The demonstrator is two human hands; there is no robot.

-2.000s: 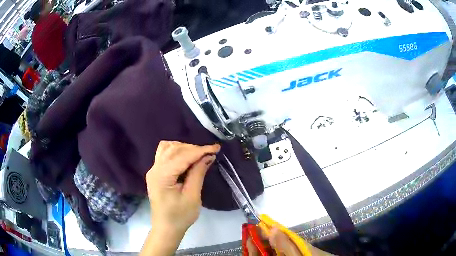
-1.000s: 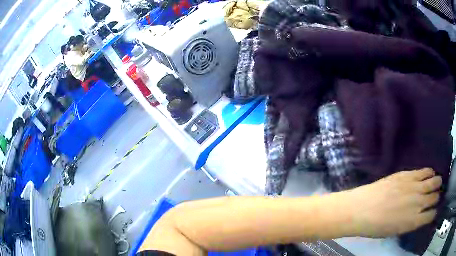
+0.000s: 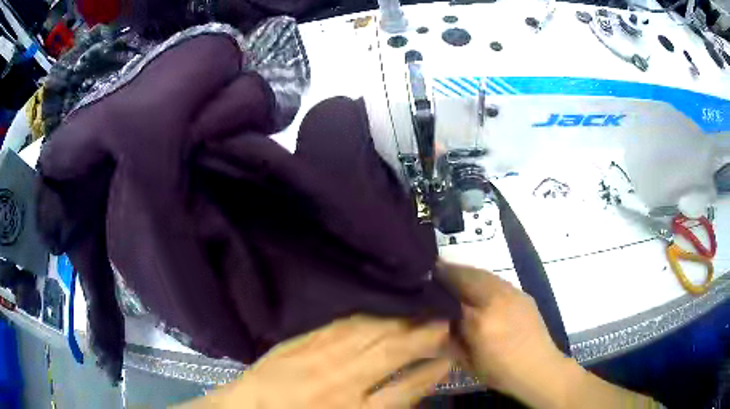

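The dark plum garment lies bunched on the table left of the white JACK sewing machine. A rounded plum part of it reaches the presser foot area. My left hand lies over the garment's front part, slightly blurred, its fingertips close to my right hand. My right hand grips the garment's edge just in front of the foot. The dark binding strip runs from the needle area over the table's front edge. The snips, with red and orange-yellow handles, lie on the table at the right.
Grey checked fabric shows along the garment at the back. A grey machine part with a round vent stands at the far left. The table's curved front edge carries a ruler-marked strip. Blue material shows below the right side.
The view swung left and came back to the machine. The snips left my right hand and lie on the table. The garment is turned and bunched differently, and both hands are now on it.
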